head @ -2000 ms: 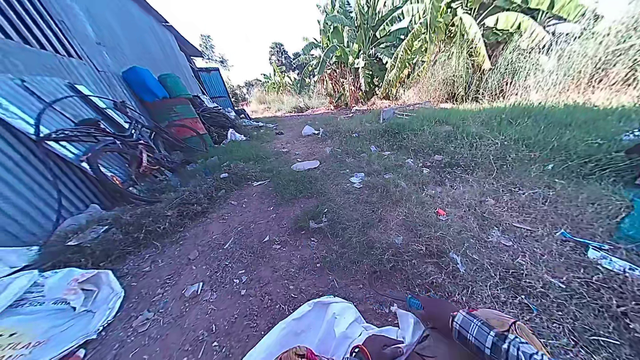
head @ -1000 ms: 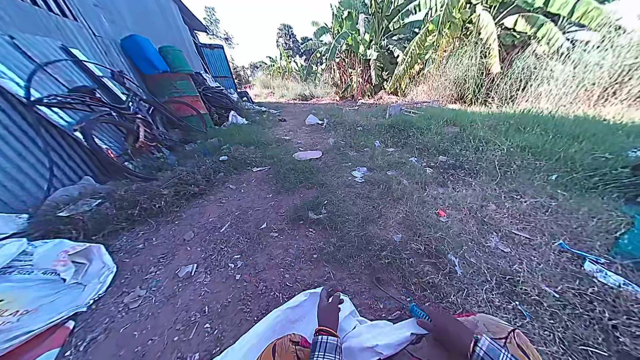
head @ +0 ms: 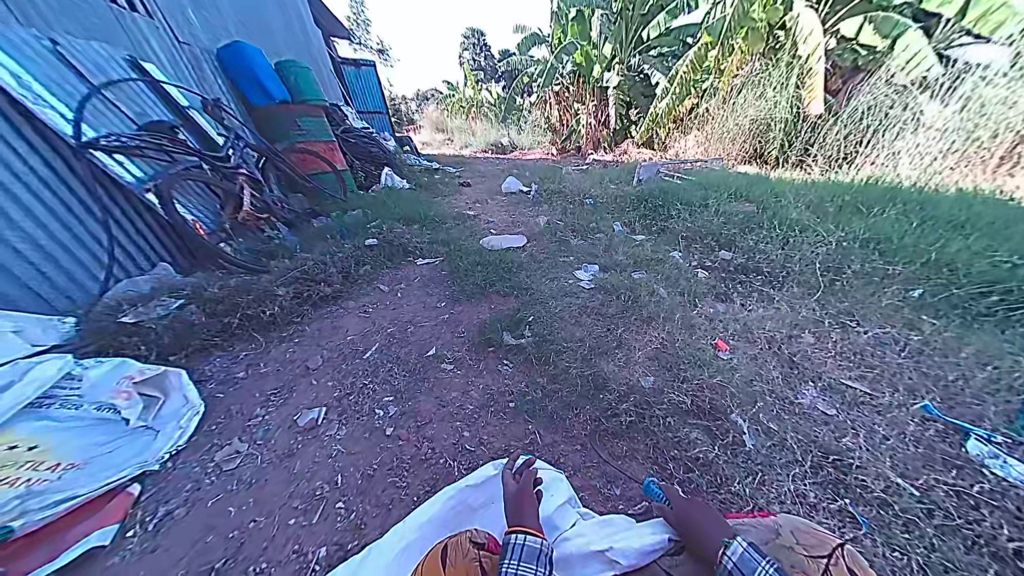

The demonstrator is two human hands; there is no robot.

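Observation:
A white woven sack (head: 472, 512) is spread over my lap at the bottom of the view. My left hand (head: 522, 490) rests on its far edge with the fingers bent; whether it pinches the fabric I cannot tell. My right hand (head: 694, 516), to the right of the sack, grips a blue handle (head: 656, 490). A thin dark strand or wire runs from near the handle toward the upper left. Checked cuffs show at both wrists, and patterned cloth covers my legs.
A printed white sack (head: 104, 432) lies at the left. A bicycle (head: 232, 184) and a blue barrel (head: 250, 72) with other drums stand by a corrugated metal wall (head: 40, 184). Scattered litter, including a flat white piece (head: 503, 242), lies on the dirt and grass. Banana plants (head: 608, 72) grow behind.
My left hand, plain on the white sack one second ago, remains at its edge. The blue handle in my right hand has shifted slightly relative to the sack.

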